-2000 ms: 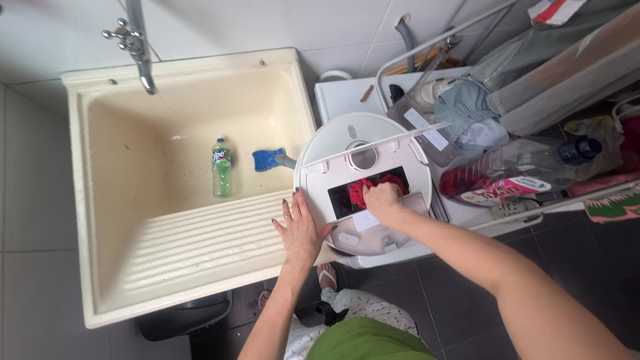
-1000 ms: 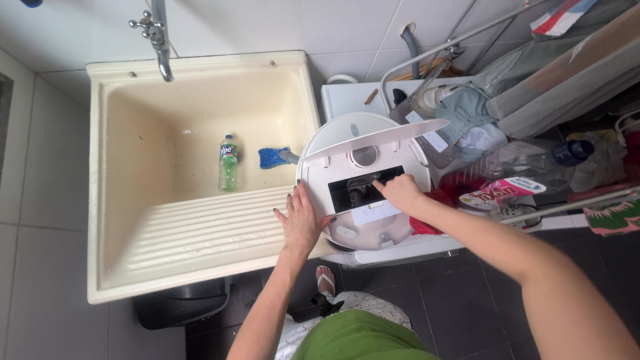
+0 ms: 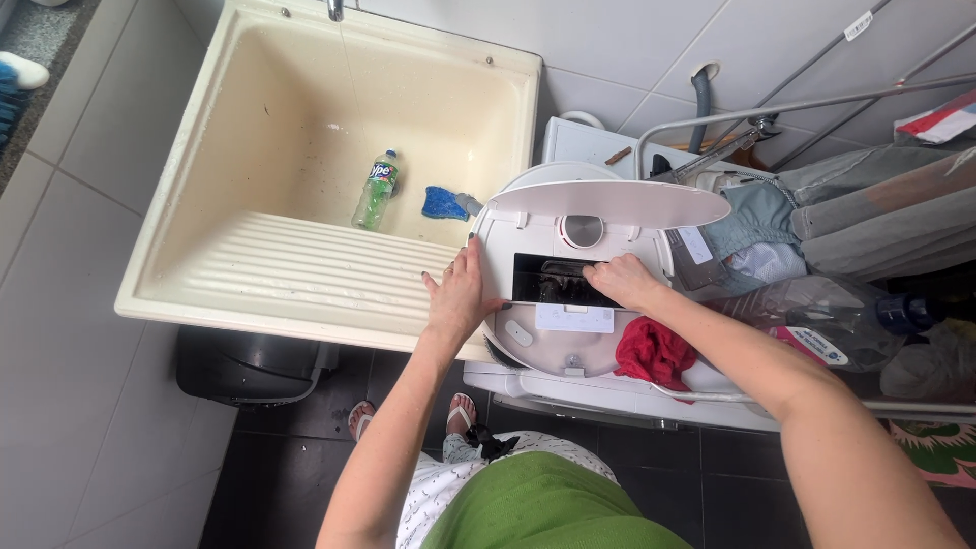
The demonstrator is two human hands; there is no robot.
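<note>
A white robot vacuum cleaner [image 3: 499, 267] rests across the washing machine top and the sink's edge, its lid [image 3: 610, 204] raised. My left hand [image 3: 457, 293] lies against its left side, fingers spread, gripping nothing. My right hand [image 3: 621, 280] is at the open dark compartment [image 3: 526, 282], its fingers pinching the edge of a dark frame-like part [image 3: 568, 268] inside; the fingertips are partly hidden. A translucent tank [image 3: 534, 343] forms the near part of the vacuum. A red cloth [image 3: 656, 352] lies crumpled beside the tank, below my right wrist.
The cream laundry sink [image 3: 145, 259] at left holds a green detergent bottle [image 3: 375, 194] and a blue sponge brush [image 3: 444, 203]. A thin stream falls from the tap [image 3: 335, 9]. A large clear bottle [image 3: 831, 313], a metal drying rack [image 3: 701, 120] and hanging clothes [image 3: 869, 206] crowd the right side.
Two seconds ago my right hand held the red cloth in the compartment; now the cloth lies beside the tank and that hand is on the dark part. My left hand stays at the vacuum's side.
</note>
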